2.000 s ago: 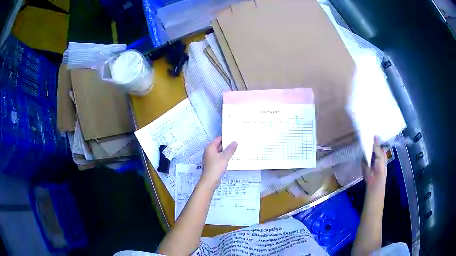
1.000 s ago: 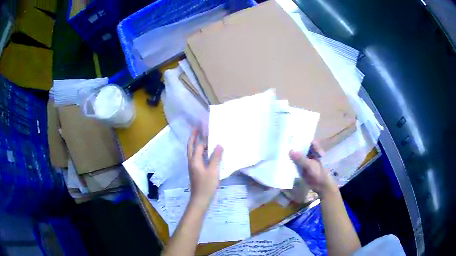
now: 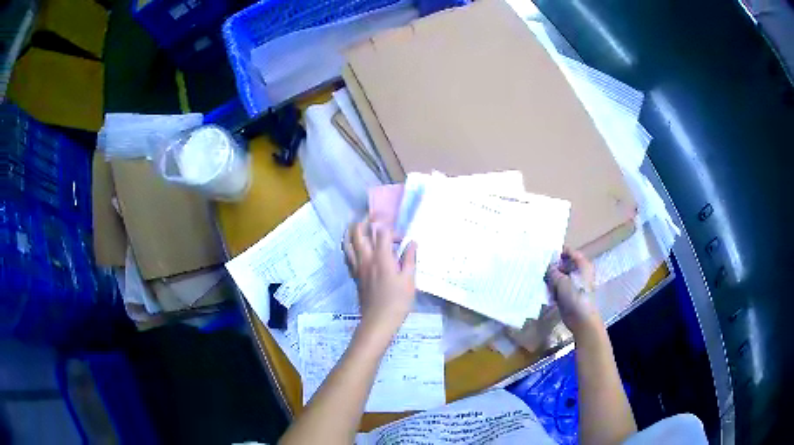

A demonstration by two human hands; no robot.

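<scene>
A record form pad (image 3: 487, 248) of white printed pages with a pink part at its left lies over the brown cardboard's lower edge, its pages fanned. My left hand (image 3: 380, 269) holds the pad's left side, fingers on the pink part. My right hand (image 3: 572, 287) holds the lower right corner of the pages; a thin pale thing, perhaps a pen, shows at its fingers. A printed work order page (image 3: 373, 361) lies below the pad on the yellow table. A small black part (image 3: 278, 306) lies on a printed table sheet (image 3: 292, 252) at the left.
A cardboard stack (image 3: 487, 104) lies behind the pad. A whitish plastic-wrapped tub (image 3: 209, 162) and a dark cluster (image 3: 285, 135) are at the table's left corner. A blue crate (image 3: 246, 74) stands behind. A dark green conveyor (image 3: 696, 156) curves along the right. Cardboard pieces (image 3: 165, 217) stand at the left.
My right hand has come from the far right to the pad with its white pages. The pages now lie lower and fanned, printed side showing. My left hand has stayed at the pad's left.
</scene>
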